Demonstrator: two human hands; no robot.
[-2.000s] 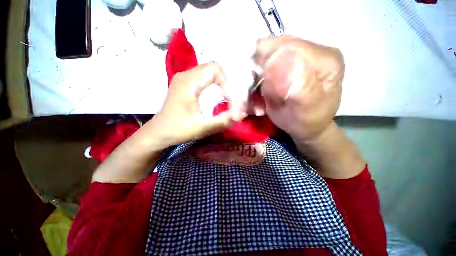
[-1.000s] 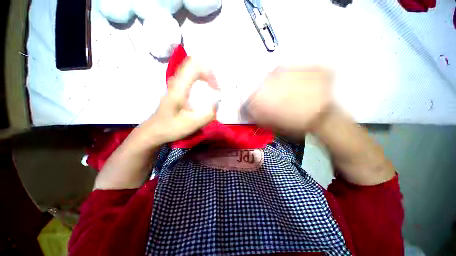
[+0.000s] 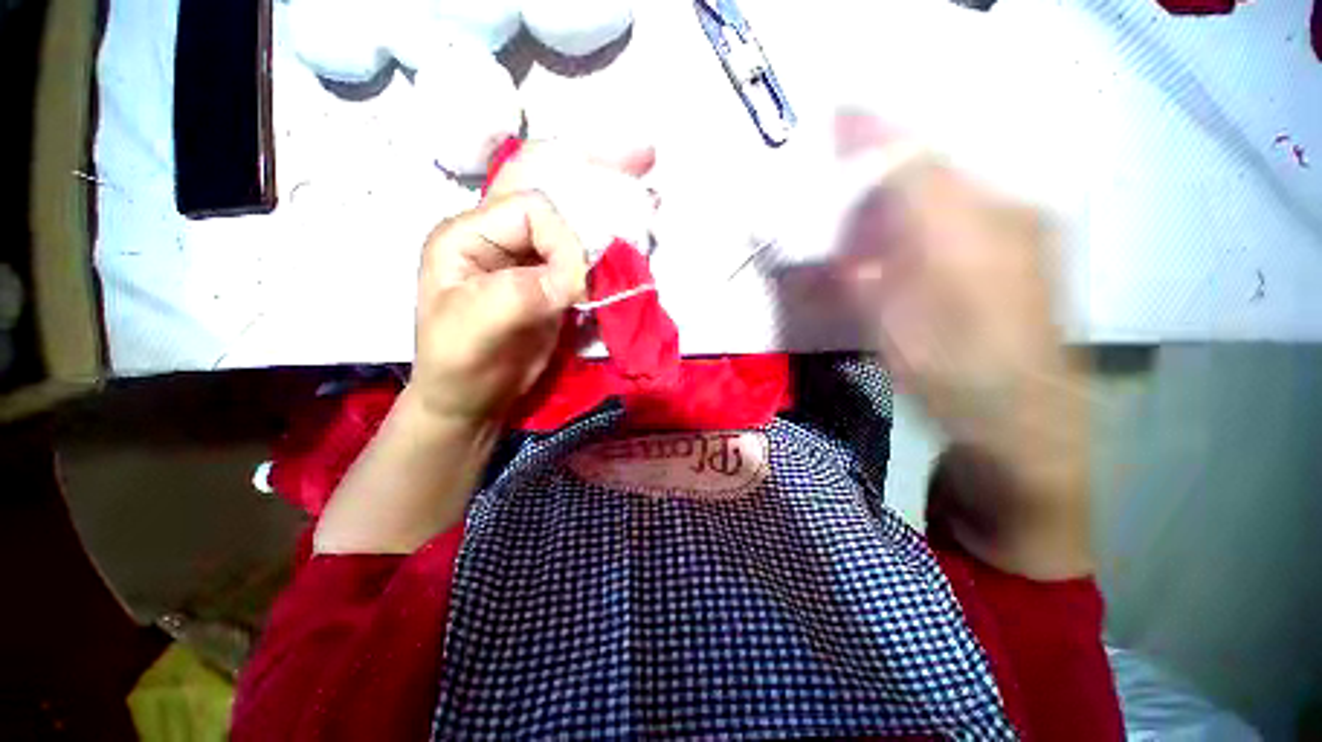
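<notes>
My left hand is closed, thumb against fingers, on a white pompom and the red fabric piece at the table's near edge. The pompom is washed out against the white cloth. White thread crosses the red tip beside my left thumb. The rest of the red piece hangs over the edge onto the apron. My right hand is blurred, up and to the right of the work. A thin dark line, maybe a needle, shows left of it. What its fingers hold cannot be told.
Silvery thread snips lie above the hands. Several white pompoms sit at the upper left, beside a black phone. A red heap with a white spot is low at left, below the table. Red pieces show at the top right.
My left hand has closed in and turned, and the red tip with white thread across it now shows. My right hand has moved to the right, away from the work.
</notes>
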